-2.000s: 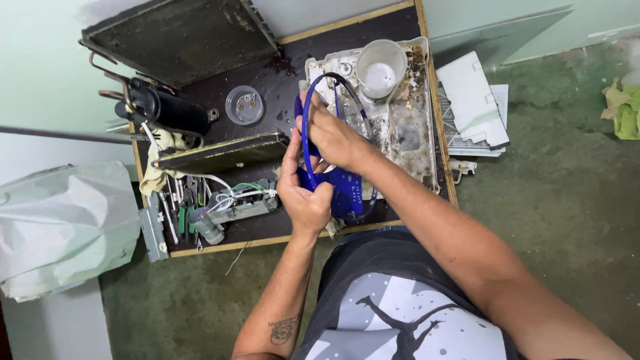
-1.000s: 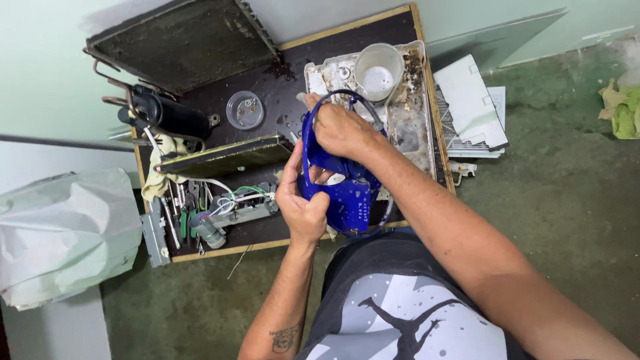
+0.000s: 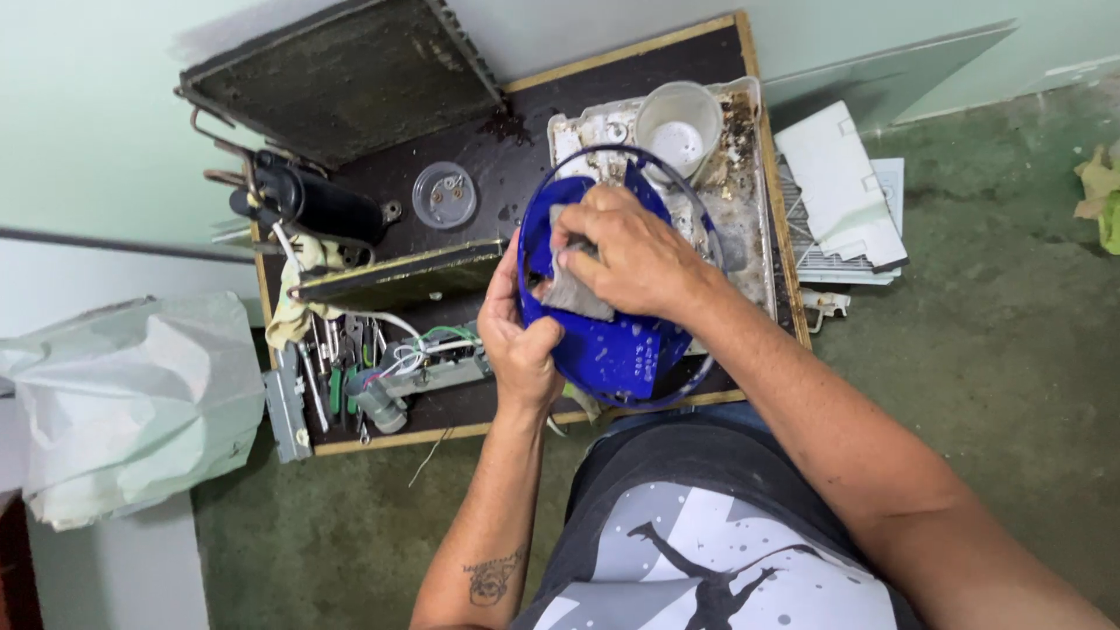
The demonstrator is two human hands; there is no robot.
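Note:
A blue plastic axial fan blade wheel with an outer ring (image 3: 604, 354) is held above the workbench, its face turned up. My left hand (image 3: 521, 350) grips its left edge, thumb on the front and fingers behind the ring. Inside the ring, my right hand (image 3: 626, 254) pinches a grey cloth (image 3: 573, 284) against the blades. Pale specks and raised writing show on the lower blade. Beyond the wheel, a dirty white metal base pan (image 3: 744, 219) lies on the bench with a translucent plastic tub (image 3: 680, 131) on it.
On the dark wood-edged workbench (image 3: 542, 96) are finned coils (image 3: 350, 79), a black compressor (image 3: 328, 201), a small round dish of hardware (image 3: 444, 194), hand tools (image 3: 337, 367) and a wired metal bracket (image 3: 437, 372). White panels (image 3: 840, 184) lie right of it; a plastic-covered object (image 3: 140, 394) stands left.
The blue fan wheel has turned from nearly edge-on to face-up. My right hand has moved within the ring, and the grey cloth now shows plainly.

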